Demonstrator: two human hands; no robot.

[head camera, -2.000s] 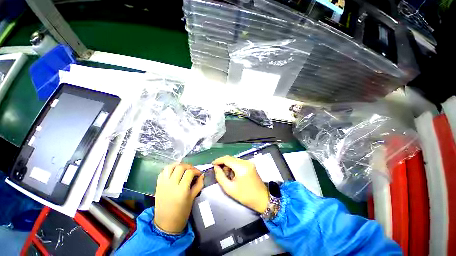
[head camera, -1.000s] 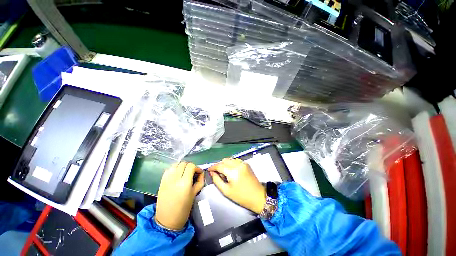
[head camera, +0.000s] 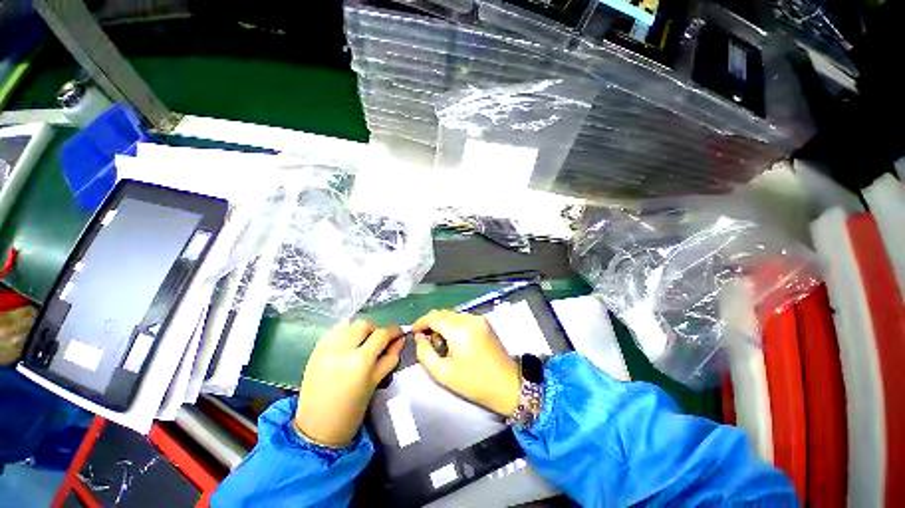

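Observation:
A dark tablet rear housing [head camera: 452, 422] with white patches lies in front of me, partly under my hands, with a white sheet [head camera: 595, 332] showing at its right. My left hand [head camera: 347, 377] and my right hand [head camera: 464, 359] meet at the housing's upper left corner, fingertips close together. The fingers of both hands are pinched. A small dark shape shows within my right hand's curled fingers; I cannot tell what it is. Anything between the fingertips is hidden.
Another housing [head camera: 124, 293] lies on white sheets at left. Crinkled clear bags [head camera: 342, 248] flank a dark strip [head camera: 496, 260]. A clear tray stack [head camera: 397, 99] stands behind. Red and white slabs [head camera: 799, 367] stand at right, a blue bin [head camera: 99, 154] at left rear. Another person's hand [head camera: 12, 332] shows at far left.
My hands stay at the same corner, with slight finger shifts. The view has shifted slightly. Another person's hand and a red item have appeared at the far left edge.

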